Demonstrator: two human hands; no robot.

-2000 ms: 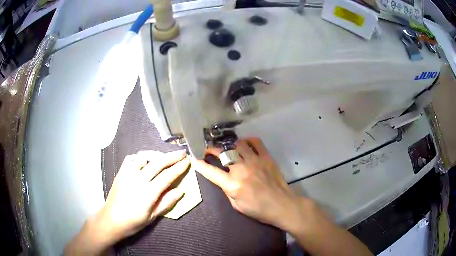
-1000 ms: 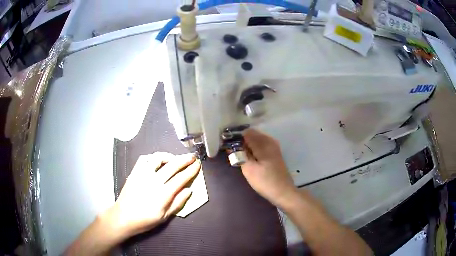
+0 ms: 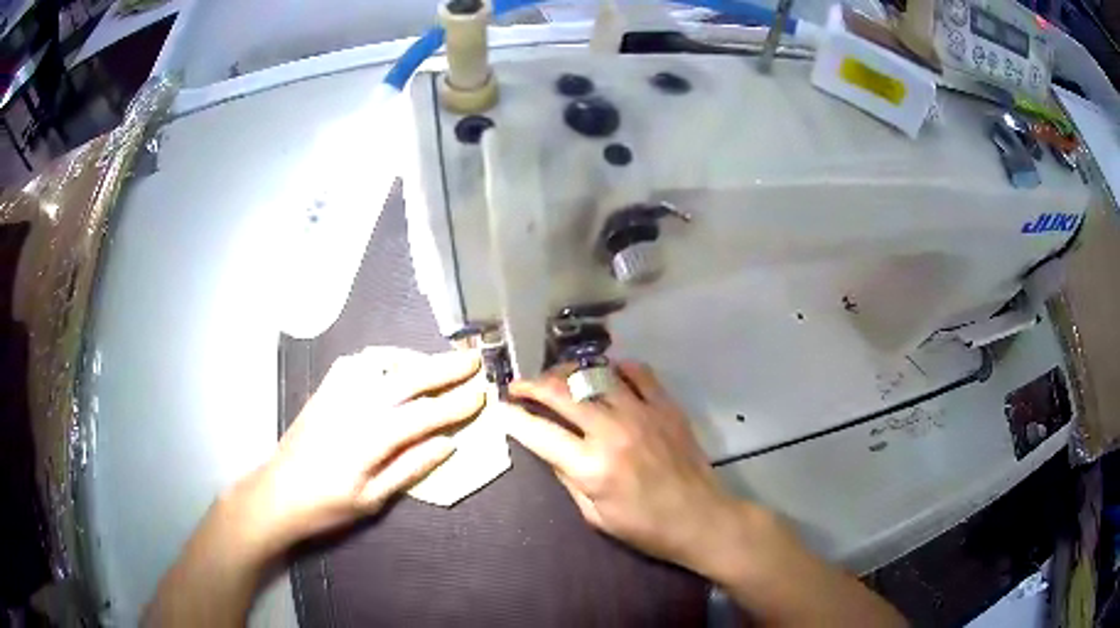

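A dark ribbed garment panel (image 3: 491, 564) lies flat under the sewing head. A cream five-sided piece (image 3: 464, 472) lies on it, its pointed end towards me. My left hand (image 3: 375, 429) lies flat over the left part of the pale piece, fingertips beside the presser foot (image 3: 497, 362). My right hand (image 3: 633, 454) rests on the panel right of the foot, its index fingertip near the foot and other fingers behind the lower cream knob (image 3: 591, 379). Neither hand grips anything visibly. The needle tip cannot be made out. Whether a dark pocket lies under the pale piece is hidden.
The off-white sewing machine (image 3: 762, 233) spans the centre and right. A ribbed tension dial (image 3: 635, 259) sits on its front. A cream post (image 3: 467, 55), a small white box (image 3: 872, 74) and a control panel (image 3: 992, 43) are at the back. Plastic-covered edging (image 3: 92, 258) runs along the left.
My right hand has come down from the knob area onto the panel, its fingers now spread beside the foot. My left hand and the pale piece have moved slightly away from me.
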